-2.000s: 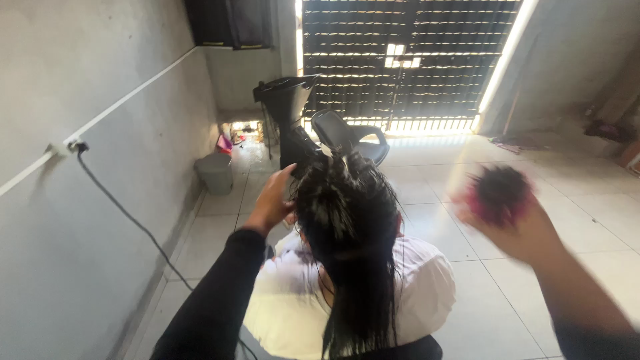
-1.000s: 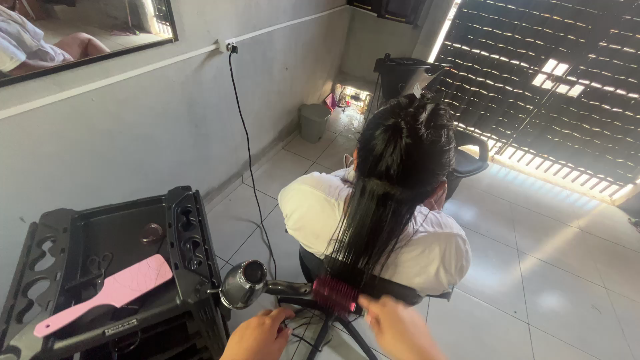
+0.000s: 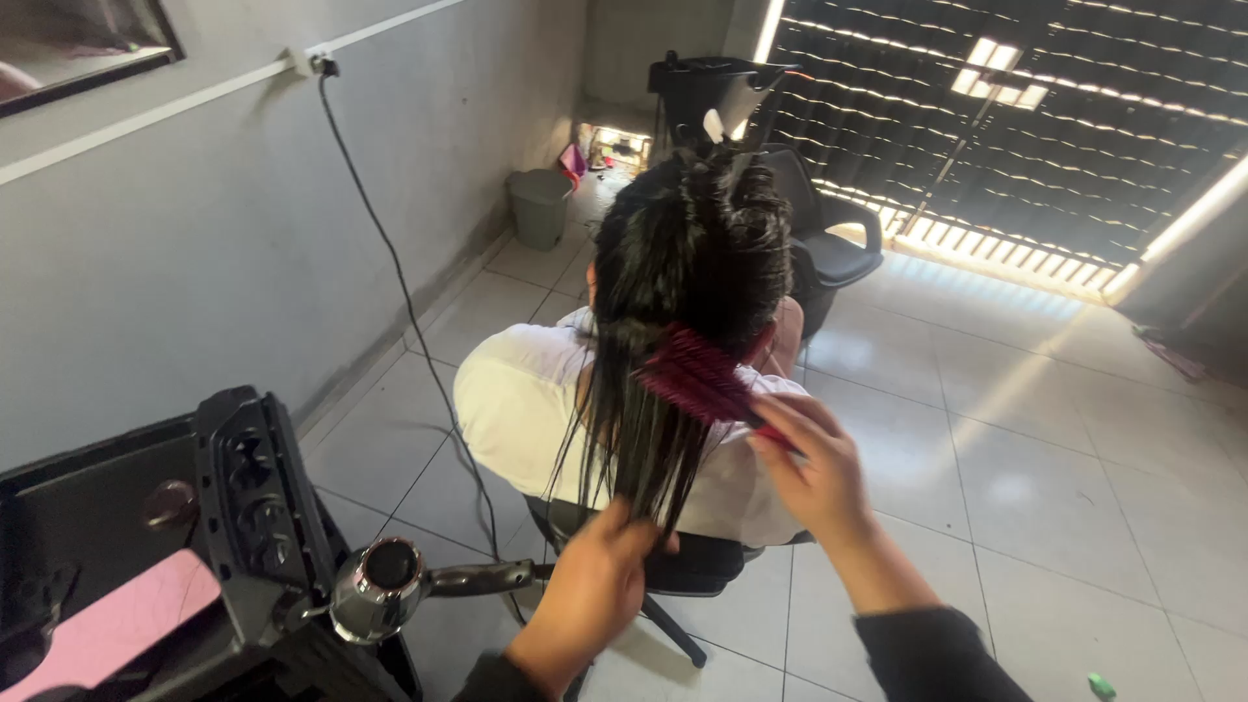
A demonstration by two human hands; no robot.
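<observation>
A person in a white top [image 3: 517, 400] sits with their back to me, their long dark hair [image 3: 682, 224] hanging down behind. My right hand [image 3: 814, 458] is closed on the handle of a dark pink hairbrush [image 3: 697, 375], whose bristled head lies against the hair near the nape. Lower down, my left hand [image 3: 604, 570] is at the ends of the hair; its fingers are blurred, but strands run into them. A light clip [image 3: 717, 125] shows at the top of the head. Just left of my left hand is a hair dryer [image 3: 380, 590] at the side of the trolley.
A black salon trolley [image 3: 219, 429] at lower left bears a pink paddle brush [image 3: 117, 624]. A power cord [image 3: 395, 253] hangs from the wall outlet [image 3: 314, 63]. Beyond the person are a grey bin [image 3: 539, 208], a black armchair [image 3: 843, 255] and a dark metal gate [image 3: 936, 127].
From down by the dryer handle a second ago, the pink brush has moved up to the hair at the nape in my right hand. My left hand has come up to the hair ends.
</observation>
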